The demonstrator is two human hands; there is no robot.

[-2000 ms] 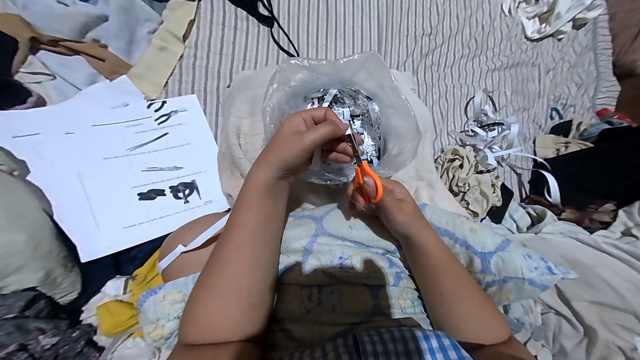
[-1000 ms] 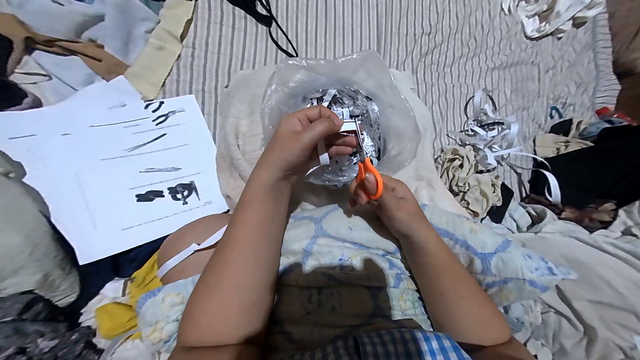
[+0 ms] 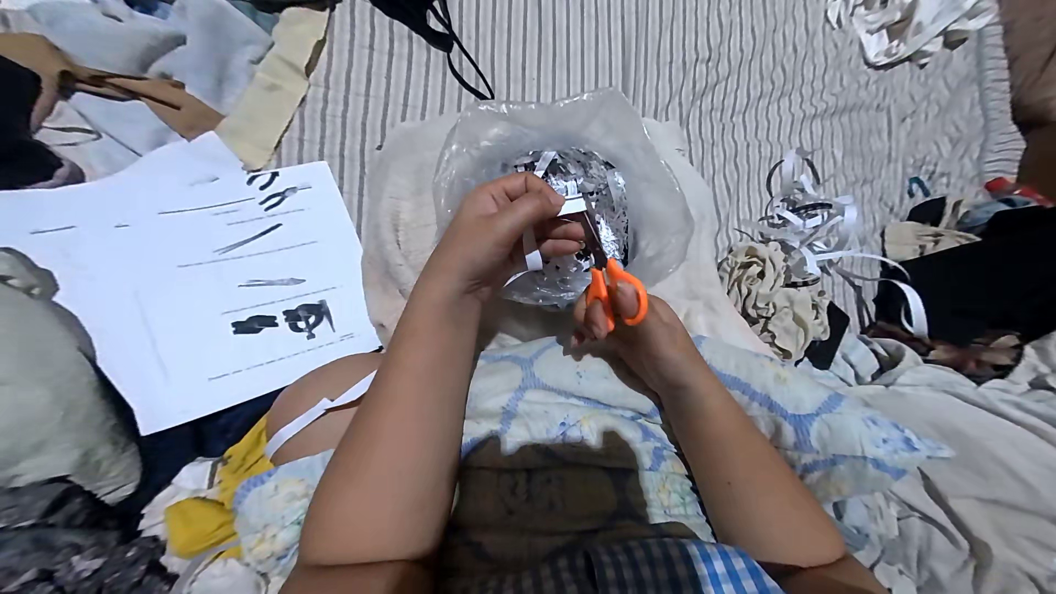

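Note:
My left hand (image 3: 511,231) pinches a white paper strip (image 3: 571,205) between thumb and forefinger, above a clear plastic bag (image 3: 660,206). The tail of a strip hangs below its fingers. In my right hand (image 3: 639,334) are orange-handled scissors (image 3: 606,289), fingers through the loops, blades pointing up toward the strip. The blades lie at the strip's right end; whether they touch it I cannot tell. Beneath both hands, the bag stands with its mouth spread and holds many small silvery and white clippings (image 3: 606,198).
Printed paper sheets (image 3: 165,305) with dark pictures lie at left. A tangle of white strips (image 3: 813,214) rests at right beside a crumpled beige cloth (image 3: 775,301). A patterned blue-and-white cloth (image 3: 528,388) covers the lap. Clothes surround the striped bedsheet (image 3: 561,49).
Two seconds ago little of the strip showed at the left fingers; now its white end and a hanging tail are visible. The scissors remain in my right hand, close to the left fingertips.

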